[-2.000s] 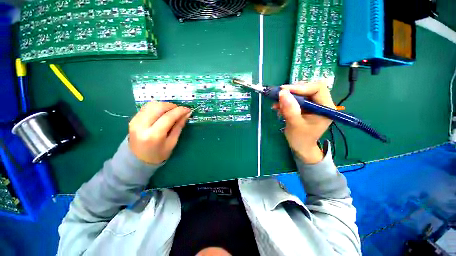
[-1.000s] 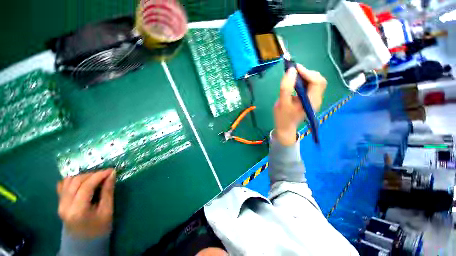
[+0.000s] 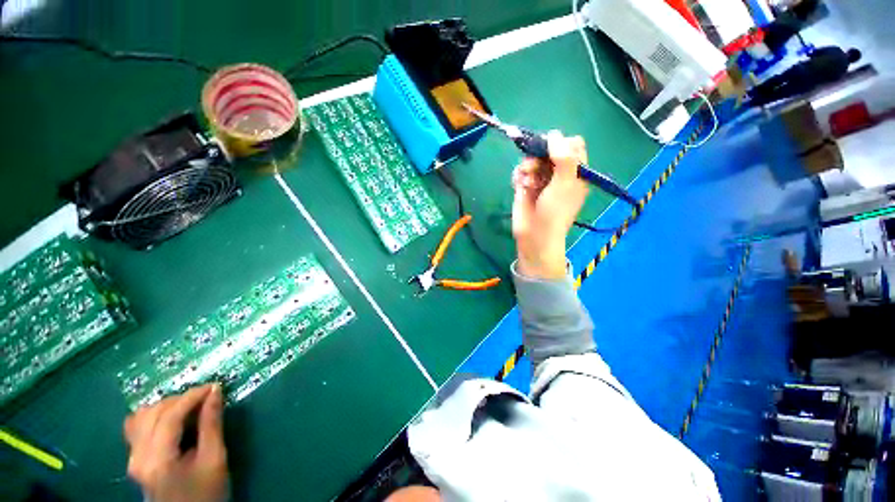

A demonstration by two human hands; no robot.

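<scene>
My right hand is shut on the dark blue soldering iron. Its silver tip points left, over or on the yellow-orange sponge on the blue soldering station. My left hand is at the lower left, at the near edge of the PCB panel. Its thumb and forefinger are close together; whether solder wire is between them cannot be made out. The panel lies flat and slanted on the green mat. A second PCB panel lies flat beside the station.
Orange-handled flush cutters lie open below the second panel. A tape roll and a black fume fan stand at the back. Stacked PCB panels and a yellow strip are at left. A white device is at upper right.
The view has swung right. My right hand has moved the iron from the front panel to the station's sponge. My left hand stays by the panel's near edge.
</scene>
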